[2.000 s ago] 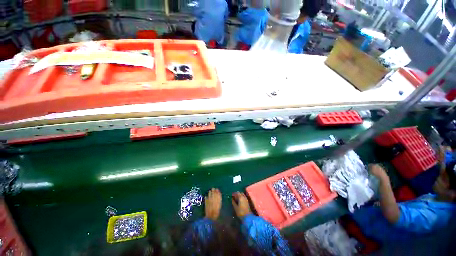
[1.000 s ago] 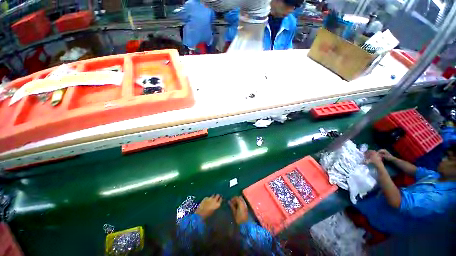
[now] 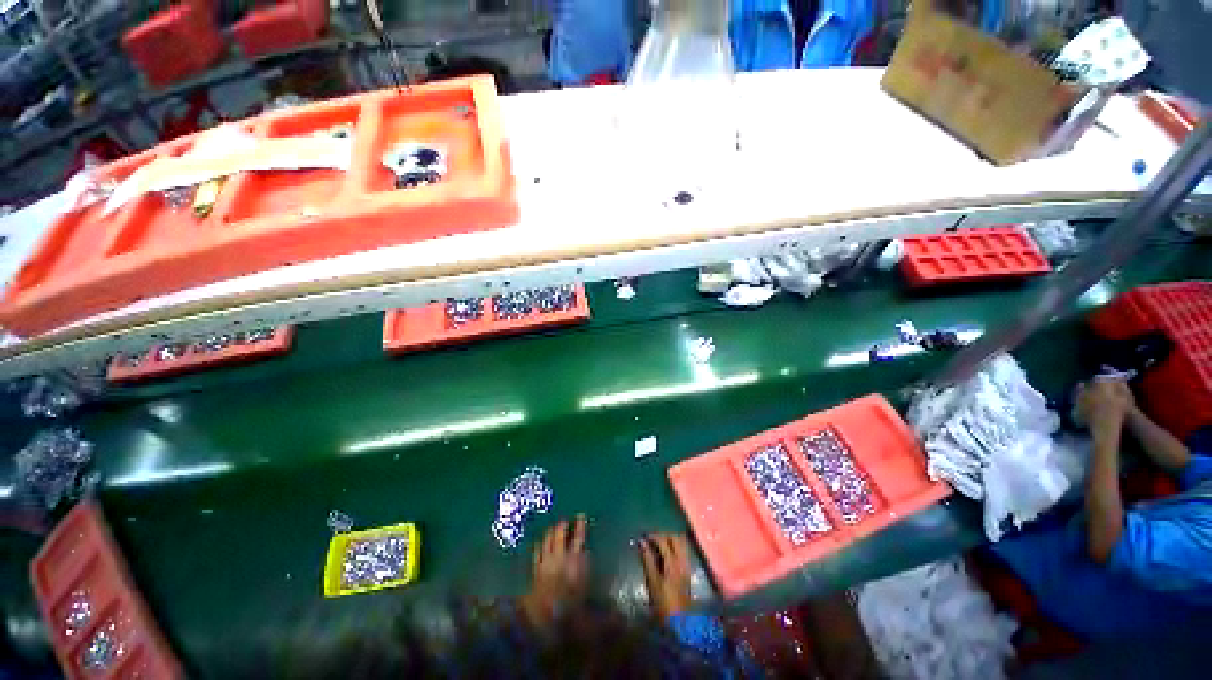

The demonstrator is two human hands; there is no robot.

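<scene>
My left hand [image 3: 560, 563] lies over the green belt [image 3: 439, 485], fingers pointing forward, just right of a loose cluster of small silvery parts [image 3: 522, 504]. My right hand [image 3: 665, 566] is beside the left edge of an orange-red compartment tray [image 3: 738, 538], which holds small silvery parts in two sections. A gap separates the hands. Their fingers look slightly apart, with no part visible in them; the fingertips are too small to see clearly. A yellow tray [image 3: 372, 559] full of small silvery parts stands to the left. A white square [image 3: 646, 446] lies ahead of the hands.
A raised white shelf [image 3: 598, 173] runs across the back, with a large orange tray [image 3: 312, 219] and a cardboard box [image 3: 977, 86]. A metal post [image 3: 1083, 266] crosses at right. White wrapping [image 3: 997, 445] lies beside another worker [image 3: 1150, 518]. Another orange tray [image 3: 100, 598] stands at left.
The view has shifted. My left hand has turned from angling right to pointing forward, and its fingers are more spread. My right hand stays left of the orange-red tray. The other worker's hands have moved.
</scene>
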